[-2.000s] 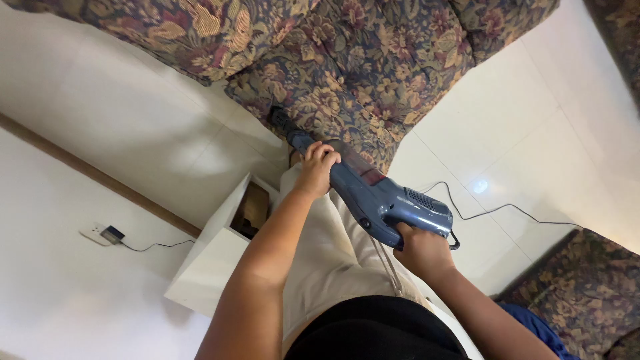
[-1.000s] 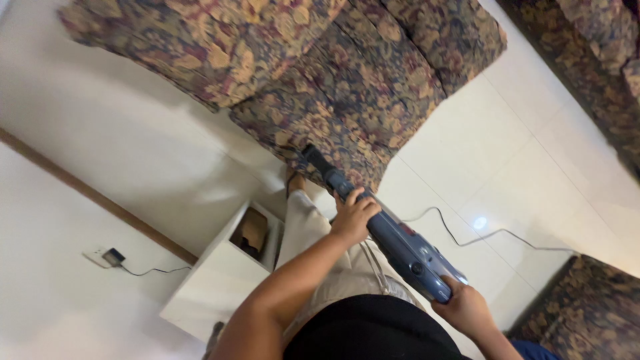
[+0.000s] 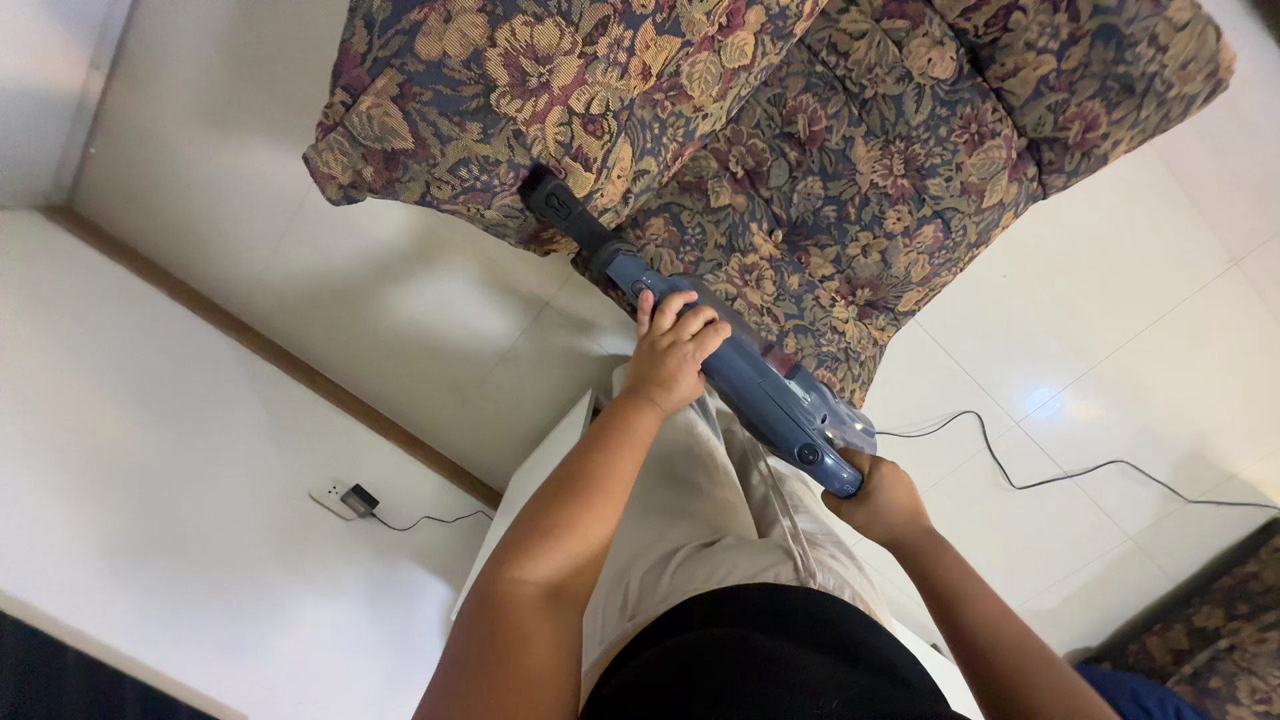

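A blue handheld vacuum cleaner [image 3: 755, 392] lies slantwise across the middle of the view. My left hand [image 3: 675, 348] rests around its front body, fingers over the top. At the rear, my right hand [image 3: 878, 497] is closed on its handle. The black brush nozzle [image 3: 565, 212] touches or hovers just over the lower edge of the floral backrest [image 3: 560, 90] of an upholstered seat; which of the two cannot be told. The tufted floral seat cushion [image 3: 850, 170] is to the right of the nozzle, partly under the vacuum's body.
A black cord [image 3: 1060, 477] runs from near the vacuum across the tiled floor [image 3: 1120, 330]. On the left wall a black adapter [image 3: 359, 499] is plugged into a socket [image 3: 331, 498]. A white cabinet [image 3: 530, 480] stands beside my left arm. More floral upholstery [image 3: 1225, 630] is at lower right.
The nozzle has moved from the seat cushion's near edge up and left to the larger floral piece. Both hands have stayed on the vacuum. The view has shifted left.
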